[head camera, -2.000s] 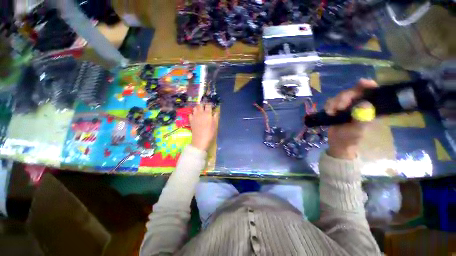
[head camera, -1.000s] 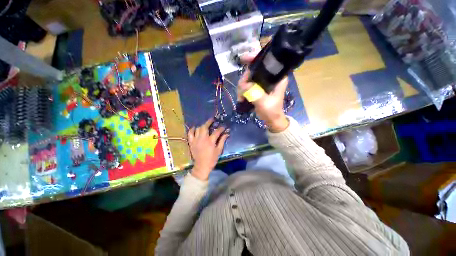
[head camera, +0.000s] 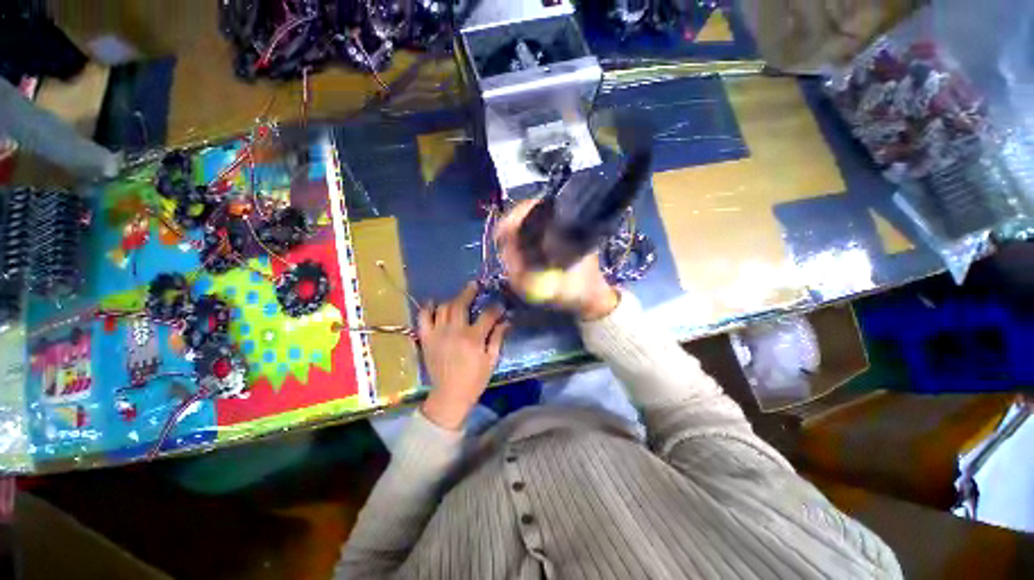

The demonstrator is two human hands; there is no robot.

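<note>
My right hand (head camera: pixel 567 272) grips the black electric screwdriver (head camera: pixel 584 210), blurred, with its yellow ring low, in front of the screw feeder (head camera: pixel 542 108). My left hand (head camera: pixel 457 346) rests on the bench with its fingertips on a dark round part, mostly hidden by the fingers and the tool. Thin red and orange wires rise from there towards the feeder. Another black round part (head camera: pixel 627 254) lies just right of my right hand. The tool's tip is hidden, so I cannot tell whether it touches the part.
Black ring parts with leads (head camera: pixel 303 288) lie on the colourful mat (head camera: pixel 289 391) at left. Dark ribbed rows (head camera: pixel 40 244) stand at far left. A tangled pile (head camera: pixel 329 34) lies behind. A clear bag of parts (head camera: pixel 924 113) is at right. An open cardboard box (head camera: pixel 839 357) is below right.
The screwdriver has swung more upright and now blurs, and my right hand has moved slightly left. My left hand has stayed at the part. Earlier it was over the mat.
</note>
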